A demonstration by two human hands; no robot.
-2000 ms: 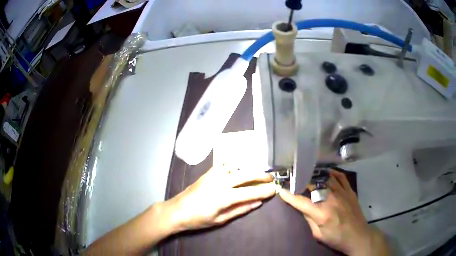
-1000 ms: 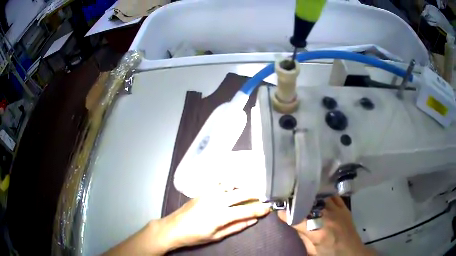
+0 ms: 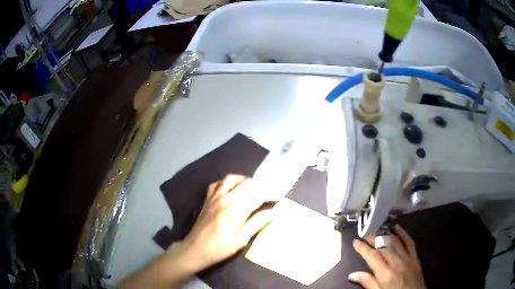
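A dark brown garment panel (image 3: 213, 163) lies under the machine head and both hands, with a curved cut-out at its left. A pale yellow patch pocket (image 3: 299, 242) lies on it, pointed end toward me, its right edge by the presser foot (image 3: 341, 222). My left hand (image 3: 221, 224) rests on the panel left of the pocket, fingertips near the pocket's edge, partly glared out by the lamp (image 3: 288, 149). My right hand (image 3: 391, 261) lies on the cloth right of the foot, fingers spread, a pale band on one finger. Neither hand grasps anything visibly.
The white sewing machine head (image 3: 361, 163) stands at right, with a cream post (image 3: 370, 99) and a green-handled screwdriver (image 3: 400, 25) above it. A blue gooseneck (image 3: 423, 72) curves behind. A white tub (image 3: 316, 34) is behind the table. Stacked dark cloth (image 3: 62, 169) and plastic-wrapped edging (image 3: 132, 149) lie left.
The panel has turned, and its cloth now spreads right of the needle. The pocket now shows with its point toward me. My left hand has moved back from the foot, and the right hand's fingers are spread.
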